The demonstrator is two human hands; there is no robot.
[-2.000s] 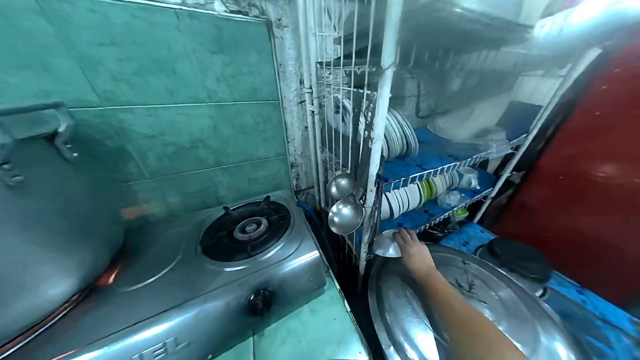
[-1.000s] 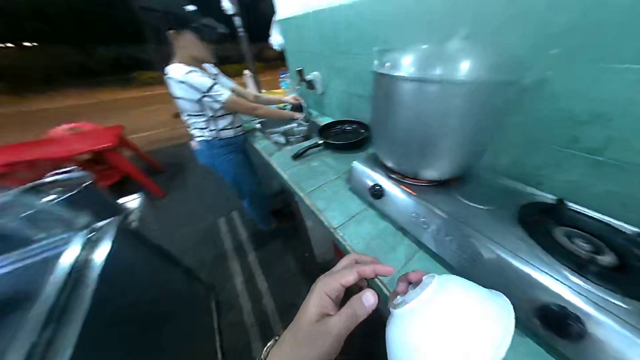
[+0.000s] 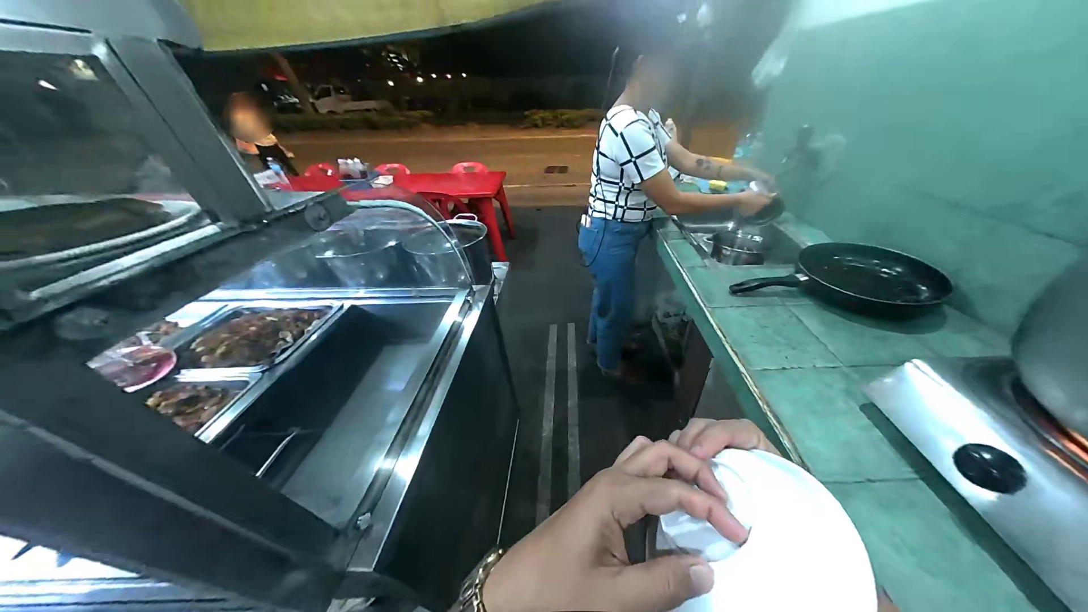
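Note:
A white bowl [image 3: 790, 535] is at the bottom right of centre, its rounded side showing. My right hand [image 3: 722, 435] holds it from the far side; only some fingers show past its edge, and the rest is hidden behind it. My left hand [image 3: 629, 518], with a gold-coloured watch on the wrist, comes in from below. Its fingers curl over thin, wrinkled white material [image 3: 693, 529] at the bowl's left side, and its thumb lies against the white surface. Whether that material is plastic or paper, I cannot tell.
On the right, a green tiled counter [image 3: 765, 333] carries a black frying pan [image 3: 875, 276] and a gas stove [image 3: 960, 442] with a large pot [image 3: 1058, 340]. A person [image 3: 625, 187] works at the sink. A glass-fronted food counter [image 3: 425, 382] with trays of food stands left.
My right hand has brought the white bowl away from the dish rack. My left hand has come to the bowl's side. The view has swung far left, from rack to walkway.

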